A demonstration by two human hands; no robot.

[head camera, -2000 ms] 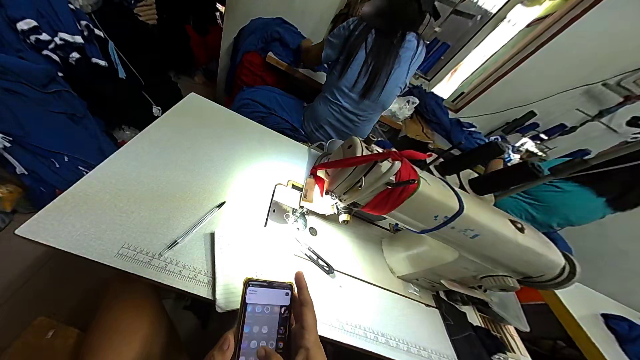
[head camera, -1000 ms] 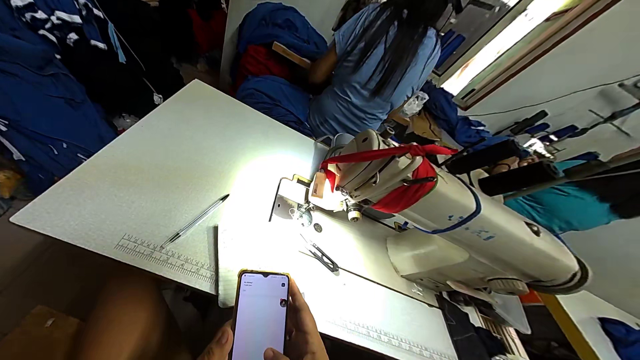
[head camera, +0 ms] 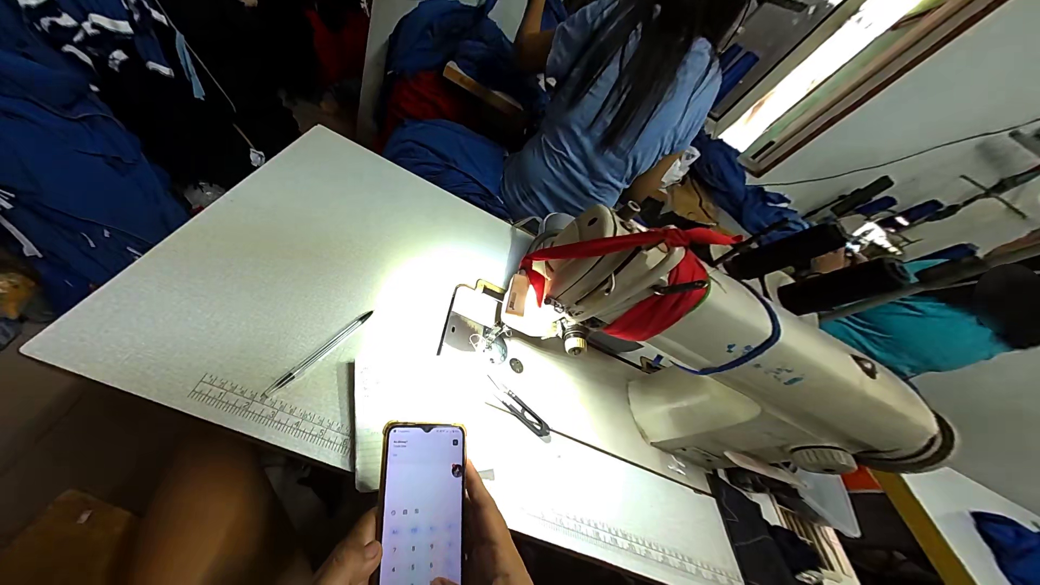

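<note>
A smartphone (head camera: pixel 422 496) with a lit screen and a yellowish case edge is upright at the bottom centre, over the near edge of the table. My left hand (head camera: pixel 353 552) grips its left side, and my right hand (head camera: pixel 491 528) lies behind and along its right side. A thumb tip shows at the lower screen. Behind the phone lies a white paper or notebook (head camera: pixel 370 422). Thread snips (head camera: pixel 524 410) rest by the plate of an industrial sewing machine (head camera: pixel 723 333), which has red cloth tied round its head. A clear pen (head camera: pixel 317 355) lies to the left.
The pale table (head camera: pixel 244 244) has a printed ruler scale (head camera: pixel 272 413) along its near edge. A person in a blue shirt (head camera: pixel 626 114) sits beyond it, near blue garments. Dark blue cloth (head camera: pixel 73 162) is heaped at left. Another person in teal (head camera: pixel 918 325) is at right, behind thread cones.
The phone's screen has gone from a grid of icons, through a nearly blank page, to a page with a number keypad. Both hands still hold the phone.
</note>
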